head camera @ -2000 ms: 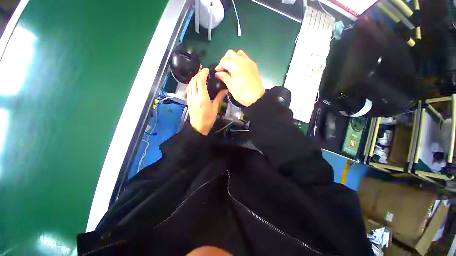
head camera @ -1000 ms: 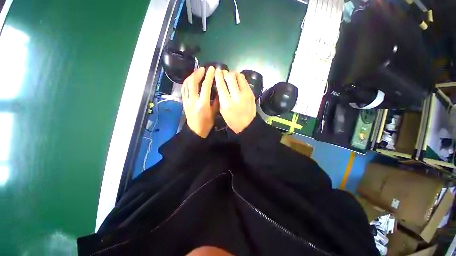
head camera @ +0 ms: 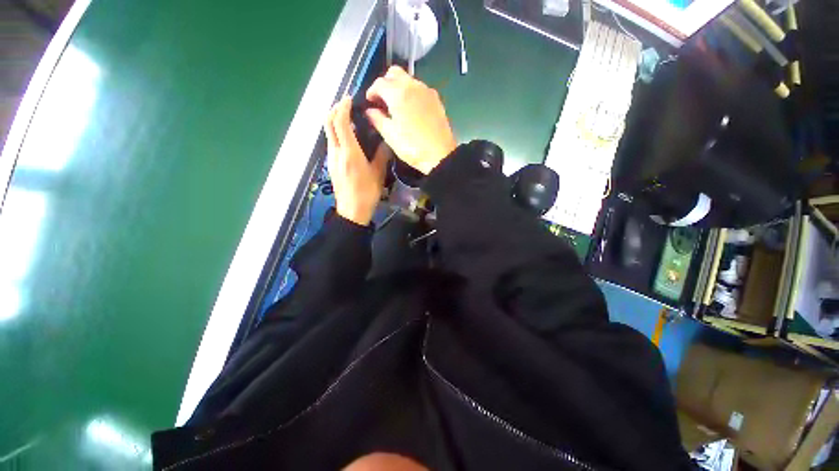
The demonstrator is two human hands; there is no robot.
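My left hand (head camera: pixel 353 170) and my right hand (head camera: pixel 411 120) are both on a black ball camera (head camera: pixel 366 132) at the left end of the bench edge. The fingers hide much of it. Another dark camera (head camera: pixel 405 175) shows partly under my right wrist. Two more black ball cameras stand to the right, one beside my right sleeve (head camera: pixel 484 155) and one near the keyboard (head camera: pixel 534 189). Thin leads below the bench edge are partly hidden by my sleeves.
A green conveyor (head camera: pixel 184 138) with pale edging runs along the left. A white pronged camera (head camera: pixel 416 32) stands at the back. A white keyboard (head camera: pixel 596 120), black printer (head camera: pixel 708 138), mouse (head camera: pixel 633 237) and brown cartons (head camera: pixel 754 396) are on the right.
My hands have moved left from the second camera to the leftmost one. My right hand now reaches across it, and my right sleeve covers more of the row. The view has shifted slightly.
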